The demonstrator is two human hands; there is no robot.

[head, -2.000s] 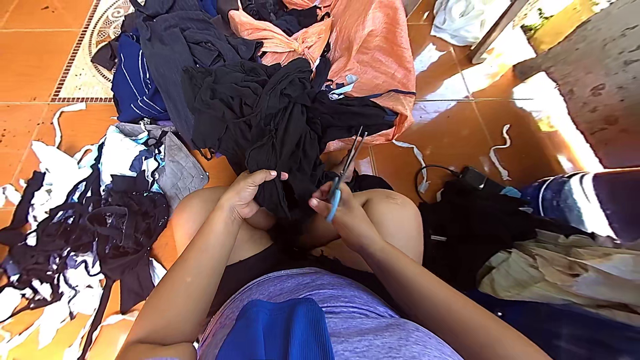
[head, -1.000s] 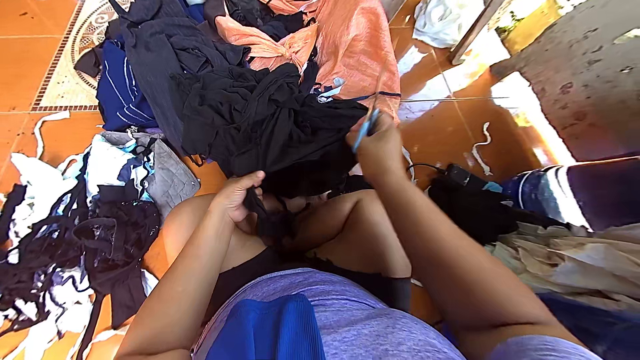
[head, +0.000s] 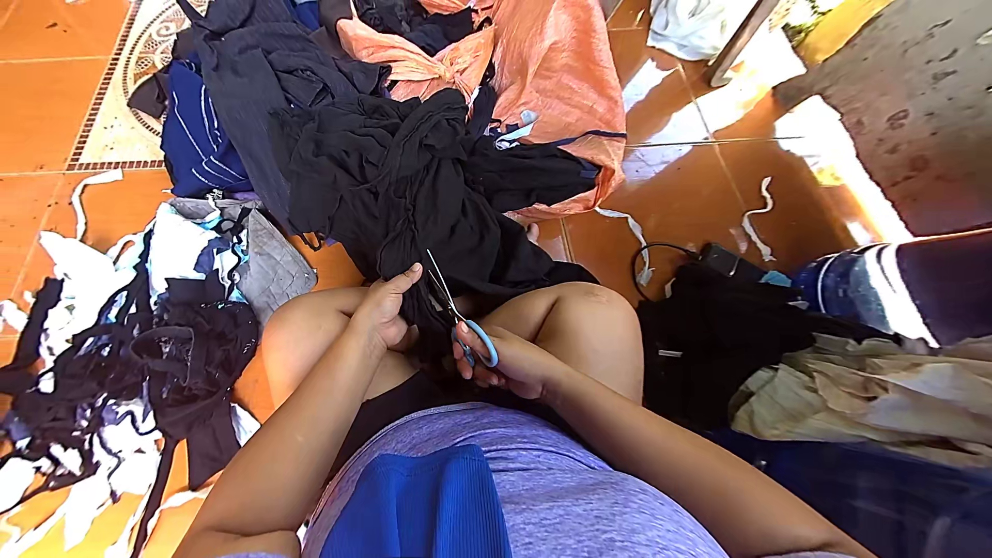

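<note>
Black fabric [head: 418, 178] lies bunched over my lap and spreads forward. My left hand [head: 391, 306] grips an edge of it between thumb and fingers, the thumb pointing up and to the right. In my right hand [head: 496, 360] is a pair of scissors with blue handles [head: 487, 345]. Their slim metal blades are slightly apart and point forward and left, against the black cloth just right of my left hand. Folds of the cloth hide where the blades meet it.
Cut strips and scraps [head: 101, 418] cover the tiled floor at left. An orange sack [head: 558, 85] with dark clothes lies ahead. At right are a black adapter [head: 728, 263] with a cable, beige fabric [head: 868, 387] and a dark blue cylindrical container [head: 845, 291].
My right hand, out to the right and farther forward one second ago, has come back beside my left hand with the scissors. The left hand keeps hold of the black cloth.
</note>
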